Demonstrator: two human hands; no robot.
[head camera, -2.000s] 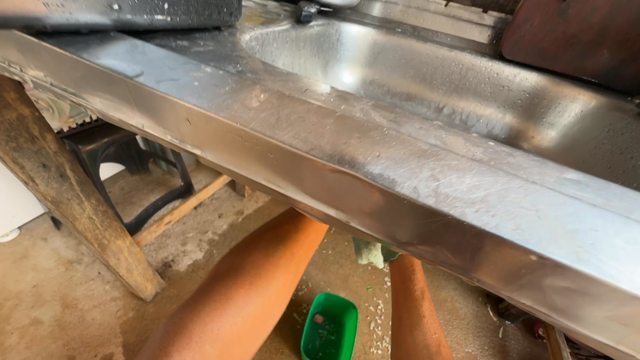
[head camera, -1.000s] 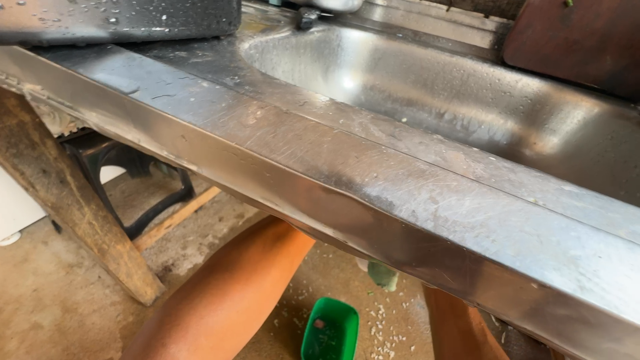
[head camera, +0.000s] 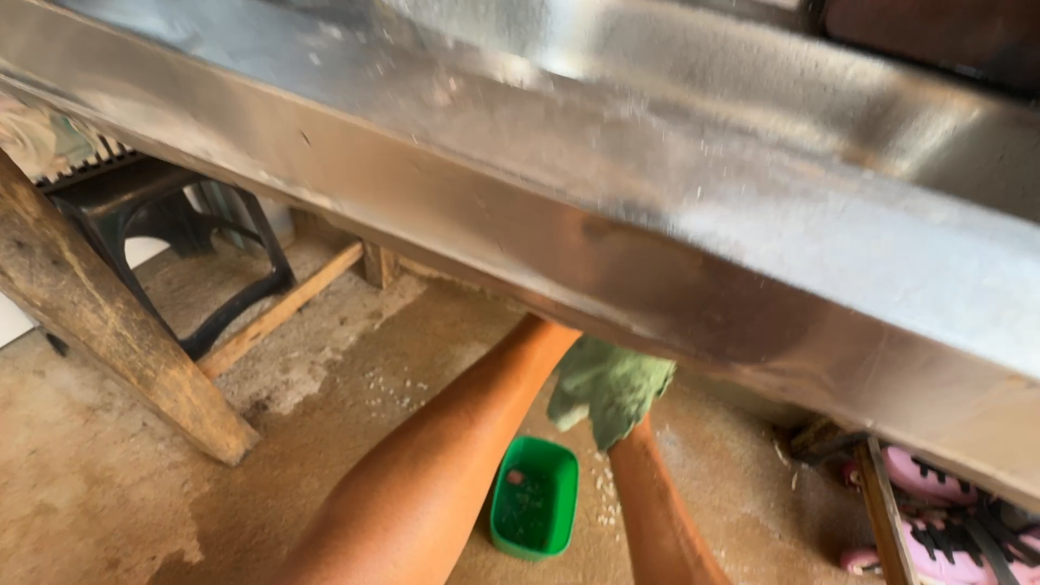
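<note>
Both of my forearms reach under the front edge of a stainless steel sink counter (head camera: 504, 203). My left hand is hidden beneath the counter's edge. A wrinkled green cloth (head camera: 613, 386) hangs at the end of my right forearm and covers my right hand, whose fingers cannot be seen. On the floor between the forearms stands a green plastic container (head camera: 534, 500) with some liquid and a small pinkish piece inside.
A wooden leg (head camera: 114, 325) slants at the left, beside a black plastic stool (head camera: 162, 203). White grains (head camera: 605, 496) lie scattered on the wet floor. Pink roller skates (head camera: 934, 520) stand at lower right. The sink basin (head camera: 731, 73) is above.
The green cloth, only partly seen below the counter before, now shows more fully over my right hand. The view has moved lower and closer, bringing in the skates.
</note>
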